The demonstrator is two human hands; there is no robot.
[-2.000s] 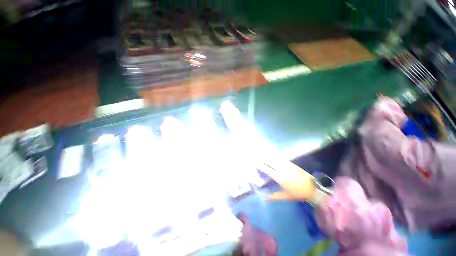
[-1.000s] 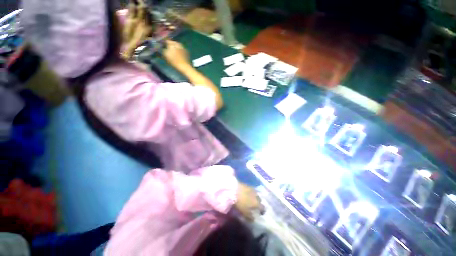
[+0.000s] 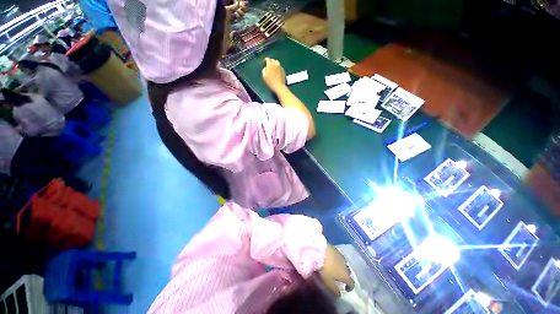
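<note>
My left hand [image 3: 336, 271], bare below a pink striped sleeve, is low in the middle, beside clear plastic at the bench's near edge. Its fingers are mostly hidden, so its grip cannot be told. My right hand is out of the picture. A clear plastic tray [image 3: 376, 251] holds phones in two rows. A phone [image 3: 482, 207] in the far row shows a white-edged back with printed label. Very bright lights glare at the ends of phones [image 3: 420, 270] in the near row. A white battery [image 3: 409, 147] lies beyond the tray's left end.
Loose white batteries [image 3: 366, 101] lie piled on the green bench [image 3: 331, 144]. A neighbouring worker in pink [image 3: 245, 122] leans in on the left, hand on the bench near one battery. A brown board [image 3: 423, 76] lies behind. A blue stool [image 3: 89, 276] and red bundle [image 3: 58, 211] are on the floor.
The view has swung left along the bench, bringing in the neighbour, the battery pile and the blue floor. The glare has shrunk, so phones in the tray show more clearly.
</note>
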